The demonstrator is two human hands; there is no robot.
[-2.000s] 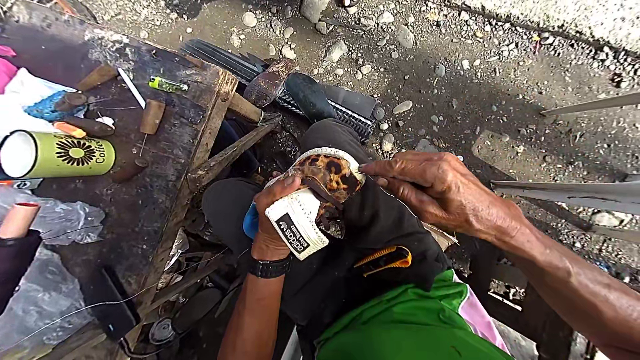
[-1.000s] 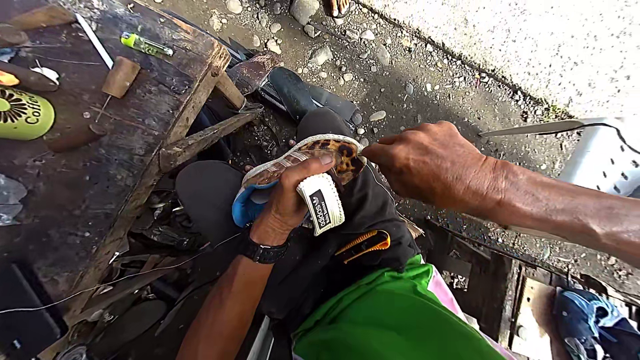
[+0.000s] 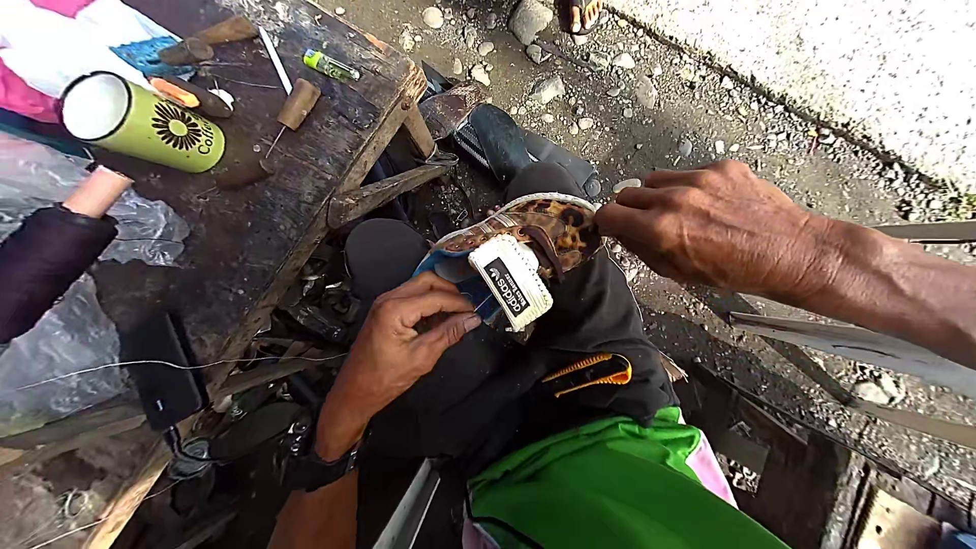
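Note:
A leopard-print Adidas sneaker (image 3: 560,221) with a white sole edge and blue lining lies across my knee, its white padded tongue (image 3: 509,282) flipped outward. My left hand (image 3: 404,343) is beside the shoe opening, thumb and forefinger pinched on a thin thread (image 3: 482,303) at the blue lining. At the shoe's far right end my right hand (image 3: 686,217) has its fingers curled against the sole edge; what they hold is hidden. A yellow-orange utility knife (image 3: 591,374) rests on my dark trousers just below.
The worn wooden table (image 3: 252,191) at left bears a green coffee cup (image 3: 145,122), wooden-handled awls (image 3: 299,104), a green lighter (image 3: 331,65), a black power bank (image 3: 158,374) and plastic sheeting. Another person's sleeved arm (image 3: 57,252) reaches in. Several shoes (image 3: 499,141) lie beyond my knees.
My left hand has let go of the shoe and moved down beside its opening, thumb and forefinger now pinched together. My right hand stays at the sole edge.

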